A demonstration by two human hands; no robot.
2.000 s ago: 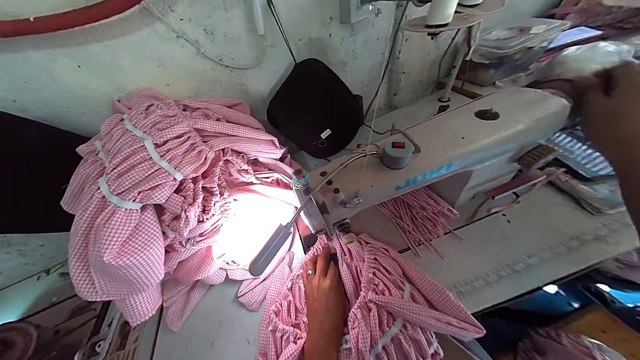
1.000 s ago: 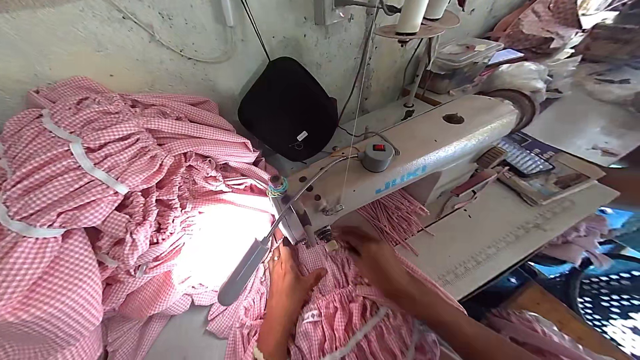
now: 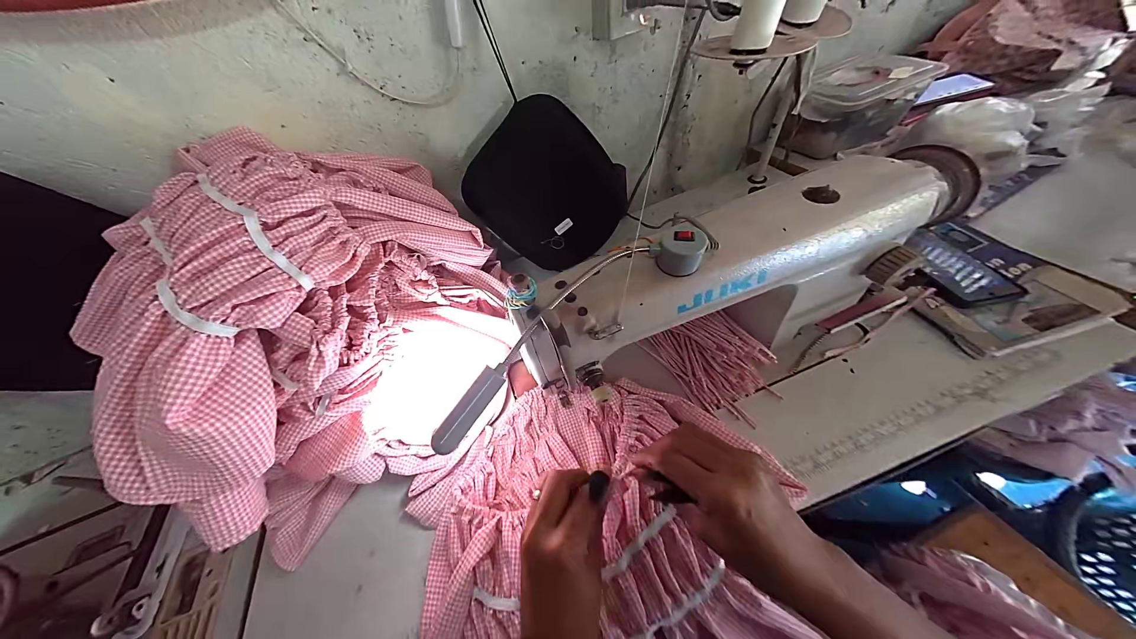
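Gathered pink gingham cloth (image 3: 550, 435) with white elastic strips lies on the machine bed, its far edge at the needle and presser foot (image 3: 599, 386) of a Juki sewing machine (image 3: 745, 240). My left hand (image 3: 564, 532) pinches the cloth between thumb and fingers. Just to its right, my right hand (image 3: 710, 484) is closed around a small black tool (image 3: 667, 490), mostly hidden by the fingers, at the cloth; its kind cannot be told. A gooseneck lamp (image 3: 470, 408) shines on the heap to the left.
A big heap of pink gingham pieces (image 3: 213, 390) fills the left side. Narrow pink fabric strips (image 3: 714, 355) lie behind the needle. A calculator (image 3: 967, 266), a plastic box (image 3: 861, 98) and thread cones (image 3: 757, 27) are at the right and back. A black pouch (image 3: 546, 182) hangs on the wall.
My right hand was at the handwheel, then near the needle, and is now over the cloth in front. My left hand has drawn back from the presser foot toward me.
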